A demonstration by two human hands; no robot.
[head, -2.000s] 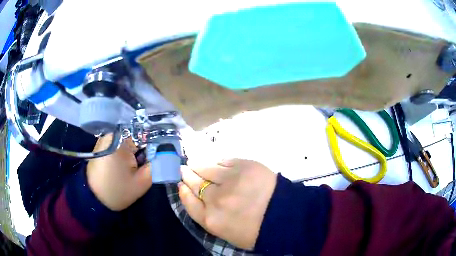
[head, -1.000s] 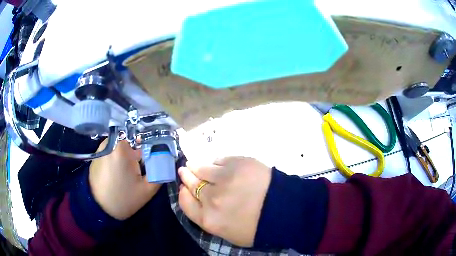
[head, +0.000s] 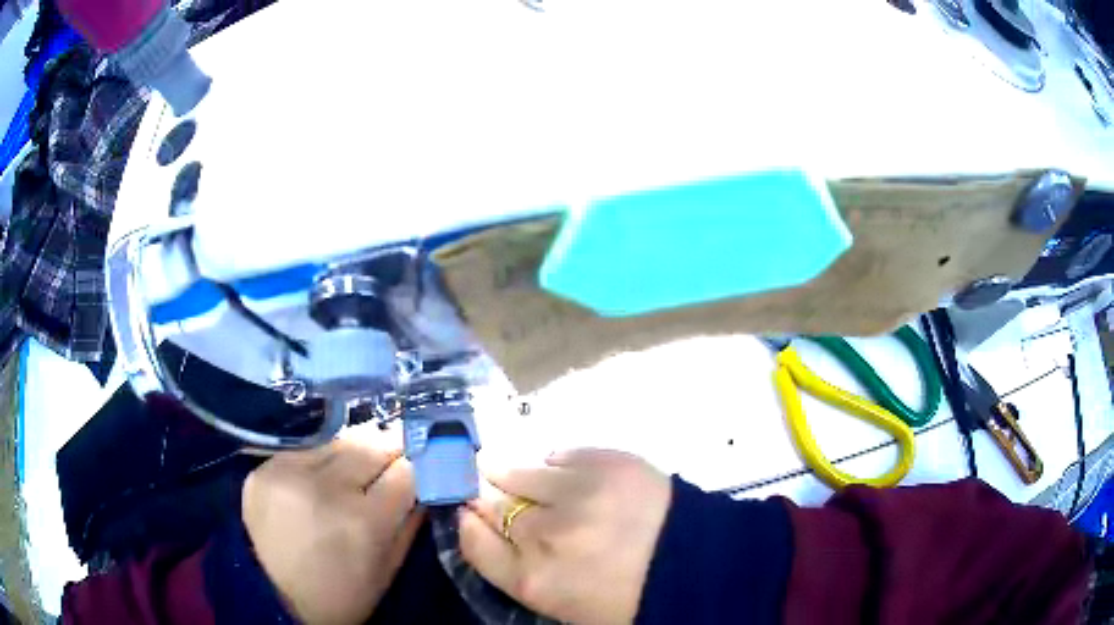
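Observation:
The black fabric panel (head: 116,458) lies left of the needle area and under my left hand. A plaid fabric strip (head: 470,586) runs between my hands, below the grey knob-like attachment (head: 444,470). My left hand (head: 327,525) holds the black fabric just left of the attachment, its fingertips partly hidden. My right hand (head: 574,527), with a ring, holds the plaid strip's edge just right of it. The white lockstitch machine (head: 403,110) spans the view above both hands. The needle and presser foot are hidden behind the attachment.
Brown cardboard (head: 904,263) with a mint-green pad (head: 696,241) is on the machine arm. Fabric shears (head: 843,421) and small snips (head: 1008,427) lie right of the needle area. A plaid heap (head: 73,183) is at far left. A pink holder (head: 110,18) shows at top left.
The view has shifted, so the machine head sits lower and more of its top shows. My left hand has turned and its fingers lie flatter on the black fabric. My right hand still holds the plaid strip.

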